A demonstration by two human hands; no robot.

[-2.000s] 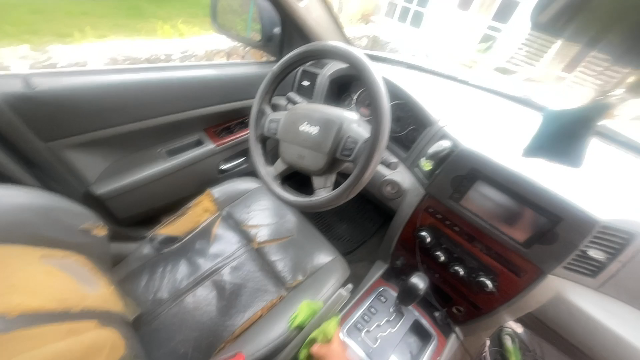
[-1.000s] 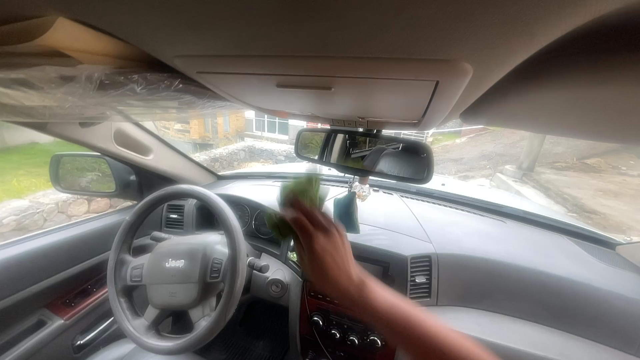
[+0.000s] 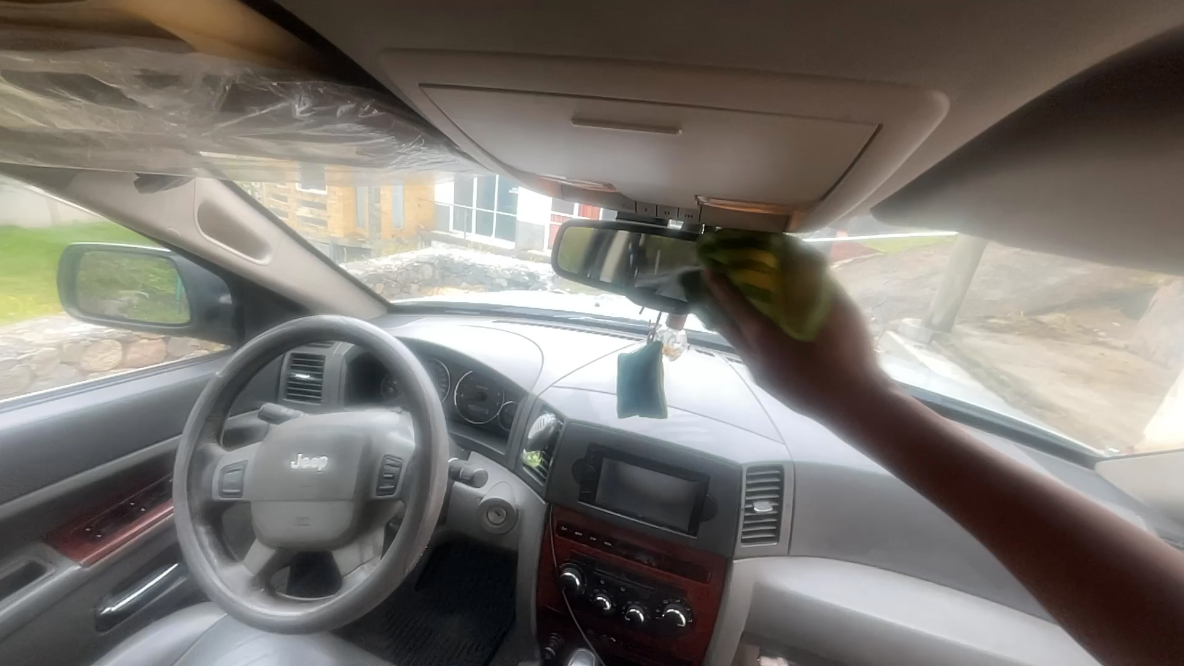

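Note:
Reaching in from the lower right, my right hand [image 3: 814, 356] grips a green and yellow cloth [image 3: 772, 277]. The cloth lies against the right end of the rear-view mirror [image 3: 610, 259], covering that part of it. Below the mirror hang a small teal pouch [image 3: 641, 381] and a clear ornament [image 3: 674, 340]. Some fingers are hidden by the cloth or blurred. My left hand is out of view.
The steering wheel [image 3: 310, 472] stands at the left, before the instrument cluster. An overhead console [image 3: 647, 139] sits above the mirror. Clear plastic film [image 3: 231, 106] covers the left sun visor. The dashboard [image 3: 860, 490] spans below, with a screen [image 3: 647, 492] at its centre.
The view has risen from the seat and gear lever to the windscreen. My right hand, with the cloth, has moved up from below the mirror to its right end.

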